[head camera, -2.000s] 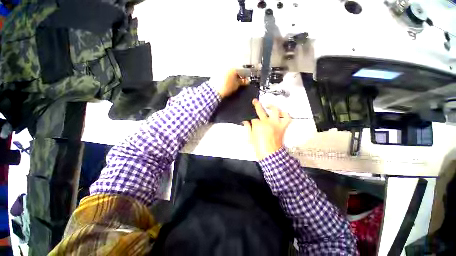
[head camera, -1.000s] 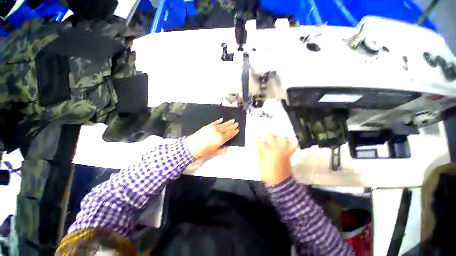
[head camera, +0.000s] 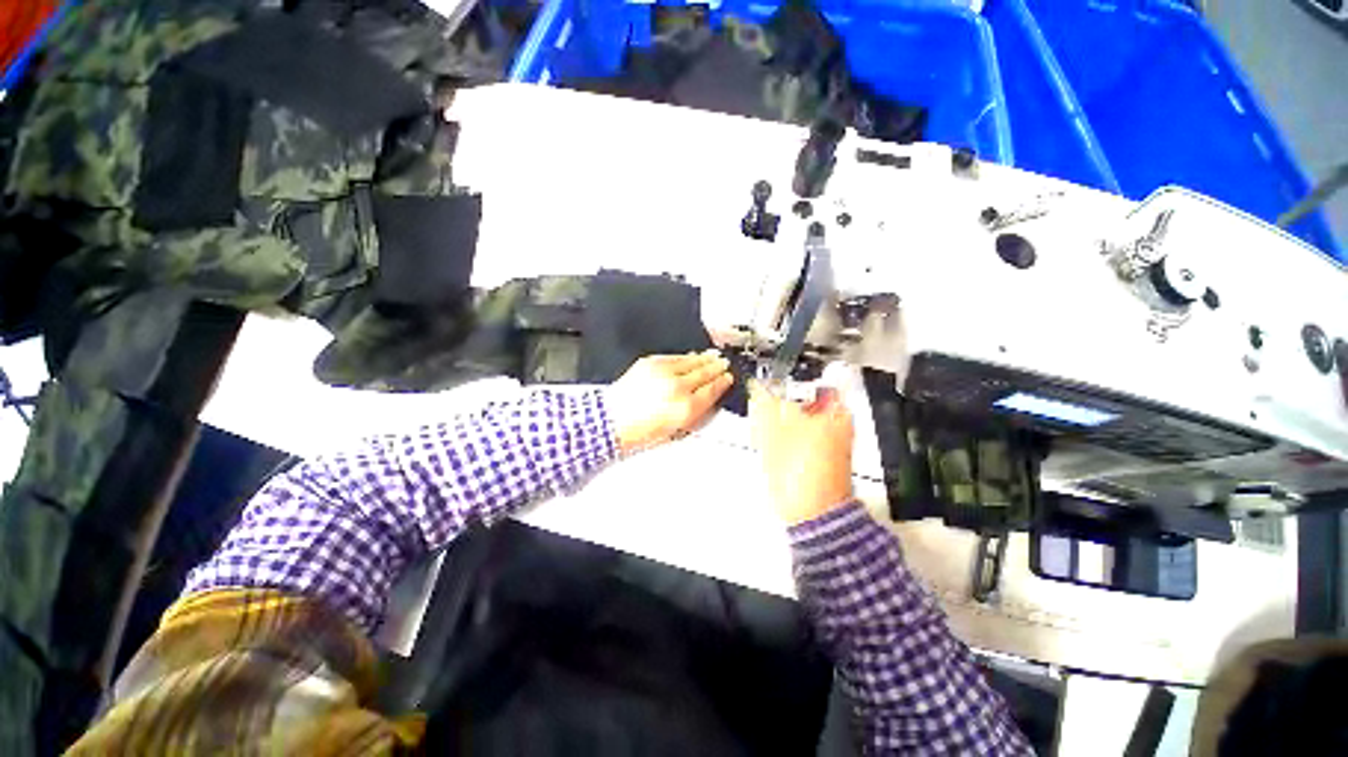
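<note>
A plain black fabric panel (head camera: 646, 324) lies flat left of the needle, joined to a camouflage panel (head camera: 550, 328) in a chain trailing left. The presser foot and needle (head camera: 770, 365) are at the left end of the white machine head (head camera: 1035, 281). My left hand (head camera: 676, 401) lies flat, fingertips on dark fabric just left of the foot. My right hand (head camera: 803, 445) is just in front of the foot with its fingers bent; its fingertips are at the fabric edge, and whether they pinch it cannot be told.
A heap of camouflage pieces (head camera: 281, 192) covers the upper left, with strips (head camera: 111, 429) hanging down the left side. Blue bins (head camera: 1138, 119) stand behind the machine, one holding dark pieces. A camouflage bundle (head camera: 976, 476) sits under the machine arm. Black cloth (head camera: 636, 651) covers the lap.
My left hand has moved right, closer to the foot. My right hand has come up to the foot. The view has shifted, showing more of the blue bins.
</note>
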